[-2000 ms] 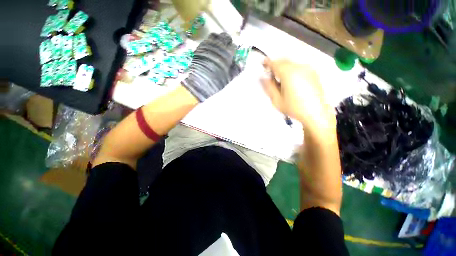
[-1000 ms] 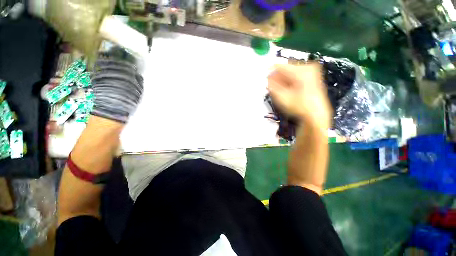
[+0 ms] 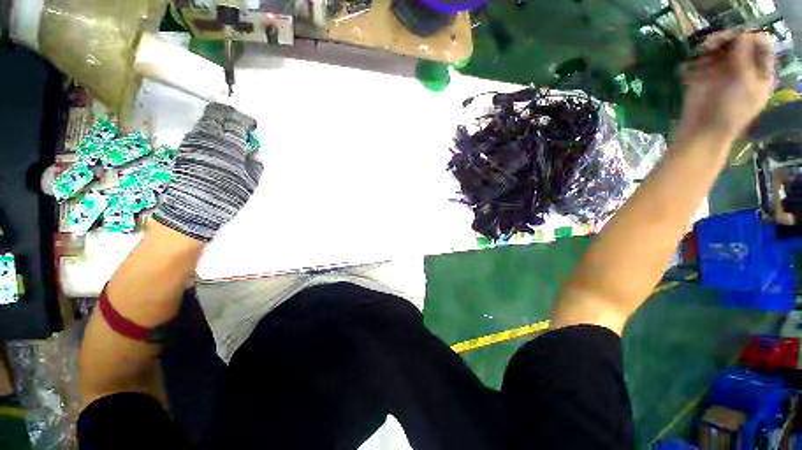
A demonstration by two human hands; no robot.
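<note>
My left hand (image 3: 211, 171), in a grey-and-white striped knit glove, rests over the white work surface (image 3: 352, 167). A green bit of a circuit board (image 3: 253, 141) shows at its fingertips; the rest is hidden by the glove. The dark soldering iron (image 3: 230, 70) points down just above this hand, not touching the board. My bare right hand (image 3: 730, 79) is raised at the far upper right, beyond the bench. It is blurred, with fingers curled; whether it holds anything is unclear. A tangled pile of black cables (image 3: 528, 163) lies on the surface's right part.
Loose green boards (image 3: 119, 180) are heaped left of the glove, beside a black surface (image 3: 26, 176). A yellowish funnel (image 3: 83, 44) with a white tube hangs above them. A wooden stand (image 3: 396, 35) is at the far edge. Clear plastic (image 3: 637, 149) and blue crates (image 3: 734, 255) are at right.
My right hand has swung from over the work surface and cables out to the far upper right. The view has turned, and the cable pile is uncovered. The gloved hand still holds the board.
</note>
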